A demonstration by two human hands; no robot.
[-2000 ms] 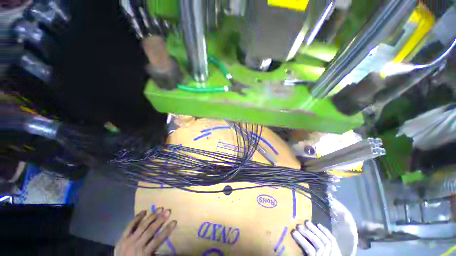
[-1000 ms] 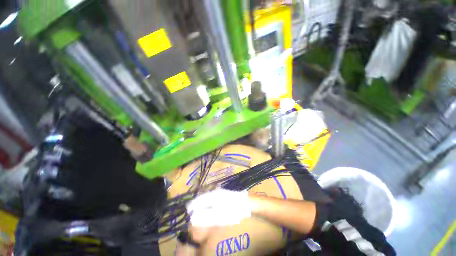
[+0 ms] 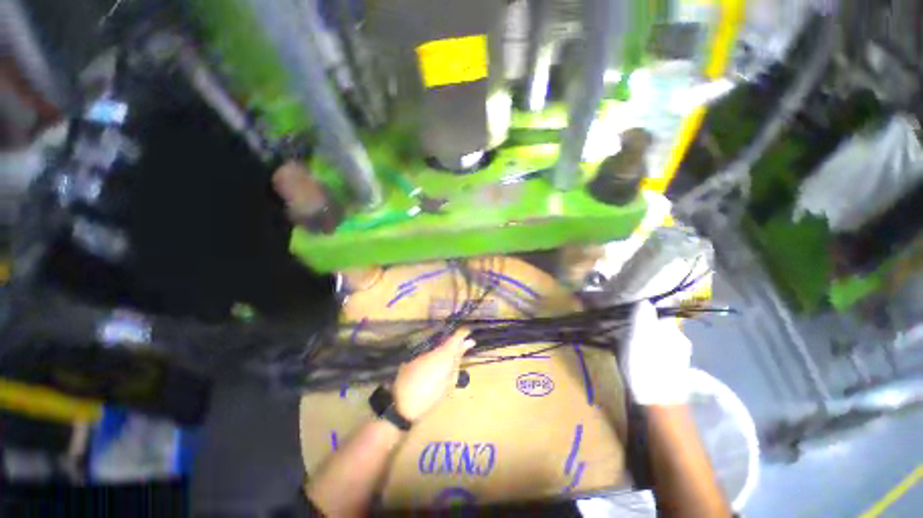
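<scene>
Black cables (image 3: pixel 526 332) lie in a loose bundle across the round cardboard sheet (image 3: pixel 405 465). My left hand (image 3: pixel 433 376), bare with a dark wristband, rests at the near edge of the bundle's middle, fingers pointing up and right; blur hides whether it grips any cable. My right hand (image 3: pixel 656 354), in a white glove, is at the right end of the bundle, with cable ends sticking out past it to the right. It is closed around the cables, its fingers blurred.
The green press platen (image 3: pixel 476 238) stands behind the cardboard, with green-handled cutters (image 3: pixel 380 219) on it. Chrome columns rise at both sides. Dark hanging cable bundles (image 3: pixel 202 223) are at left. A white tub (image 3: pixel 744 435) stands at lower right.
The view has swung back left and levelled. The gloved hand has moved from the left-middle of the cables to their right end. The bare hand now shows clearly at the bundle's middle.
</scene>
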